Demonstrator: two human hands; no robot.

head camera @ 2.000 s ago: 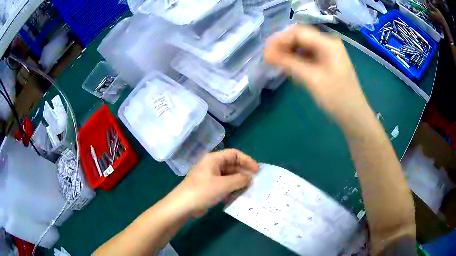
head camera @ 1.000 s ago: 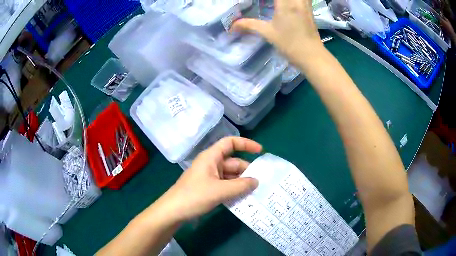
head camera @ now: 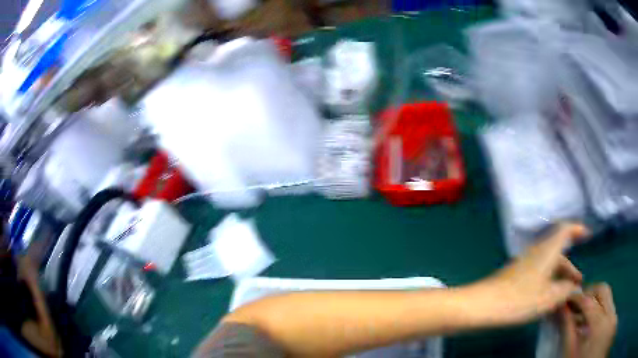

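Note:
The picture is blurred. My left hand [head camera: 549,280] is at the lower right, its arm reaching across the bottom, index finger extended and other fingers curled. My right hand [head camera: 591,321] is close beside it, fingers bent, cut off by the lower edge. A pale strip [head camera: 549,341], perhaps the label sheet, shows just below my left hand. Whether either hand holds it is unclear. Stacked frosted boxes [head camera: 535,175] stand beyond the hands at the right.
A red parts bin [head camera: 420,192] with cylinders lies at the centre. A white tray [head camera: 336,283] is partly hidden behind my left forearm. White folded pieces [head camera: 238,245], a white device box [head camera: 157,234] and a black hose [head camera: 66,259] are at the left. A person's arm [head camera: 42,308] shows at the left edge.
The view has swung left, so the boxes and my hands sit farther right. My right hand has come down from the box stack beside my left. The printed sheet is mostly out of view.

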